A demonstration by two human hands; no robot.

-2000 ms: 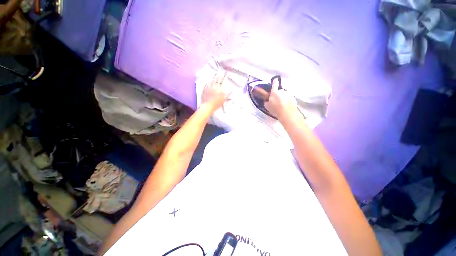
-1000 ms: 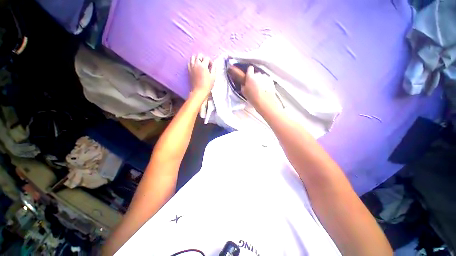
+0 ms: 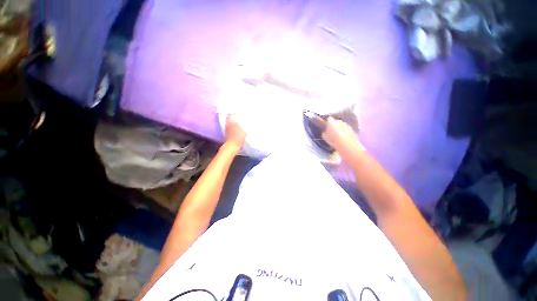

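The white garment piece (image 3: 274,111) lies on the purple pressing table, washed out by glare, so its edges and seams are hard to see. My left hand (image 3: 234,130) is at its left edge; its fingers are blurred and overexposed, and I cannot tell whether they pinch the cloth. My right hand (image 3: 338,133) is closed on the handle of the electric iron (image 3: 314,130), at the right part of the cloth. The iron's dark pointed front faces up and left. The cloth's near edge merges with my white top.
The purple table cover (image 3: 406,126) has small wrinkles. A crumpled grey-white pile (image 3: 428,32) is at the far right. A dark square rest pad (image 3: 467,109) lies at the right. Grey cloth (image 3: 138,154) hangs below the left edge. A second purple-covered table (image 3: 73,53) is at left.
The iron in my right hand has moved right and nearer to me, and the garment piece lies flatter and more spread. My left hand has moved nearer to me. The view has shifted.
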